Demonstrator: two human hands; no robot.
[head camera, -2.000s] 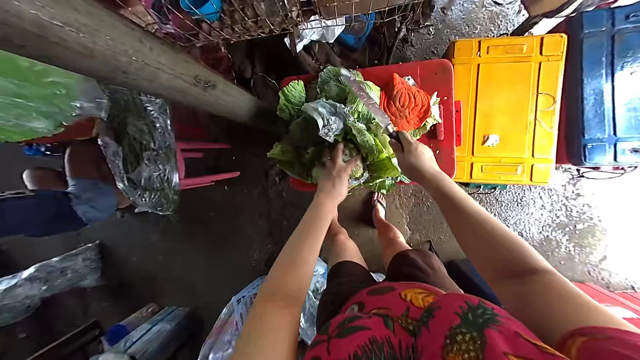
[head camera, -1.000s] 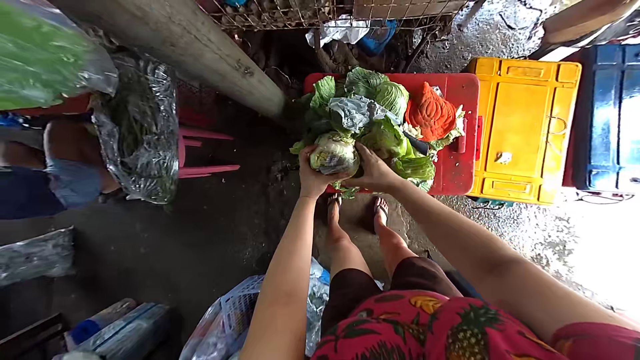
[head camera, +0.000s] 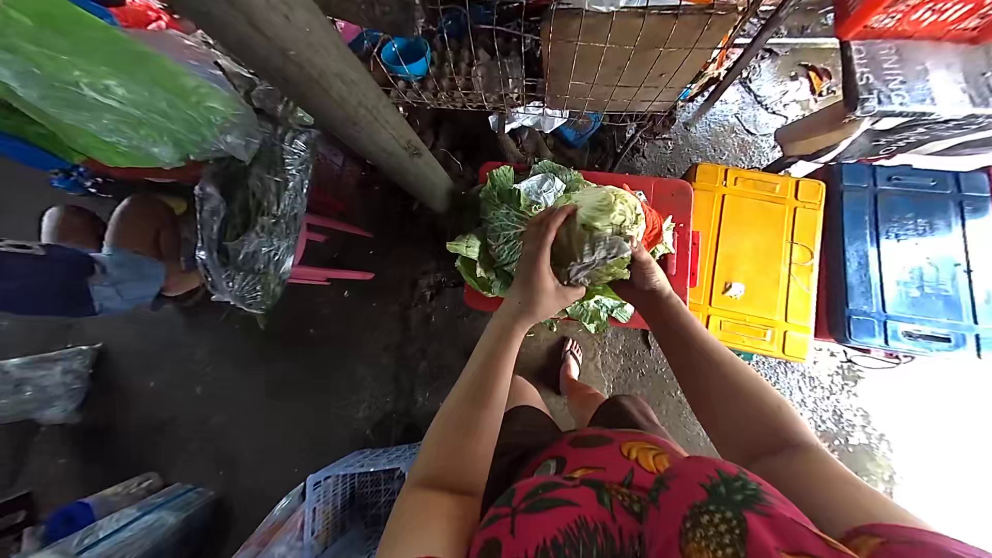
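Between my two hands is a pale green cabbage head (head camera: 601, 225) with some darkened, wilted outer leaves. My left hand (head camera: 539, 271) grips its left side, fingers spread over it, and my right hand (head camera: 647, 275) holds the lower right side. Beneath and to the left, loose green cabbage leaves (head camera: 500, 221) are heaped on a red plastic surface (head camera: 678, 201), with a piece of clear plastic (head camera: 540, 190) among them. A crumpled orange-red cloth or bag (head camera: 653, 226) shows partly behind the cabbage. No knife can be seen.
A yellow lidded container (head camera: 756, 260) and a blue one (head camera: 914, 260) stand to the right. A thick pole (head camera: 333, 101) slants in at the upper left, near a wire cage (head camera: 496, 58). At the left sits a person (head camera: 116, 256); a plastic crate (head camera: 356, 496) is below.
Two seconds ago my right hand held a knife; it has since let go and taken hold of the cabbage. Both hands have raised the cabbage over the leaves from the near edge of the pile.
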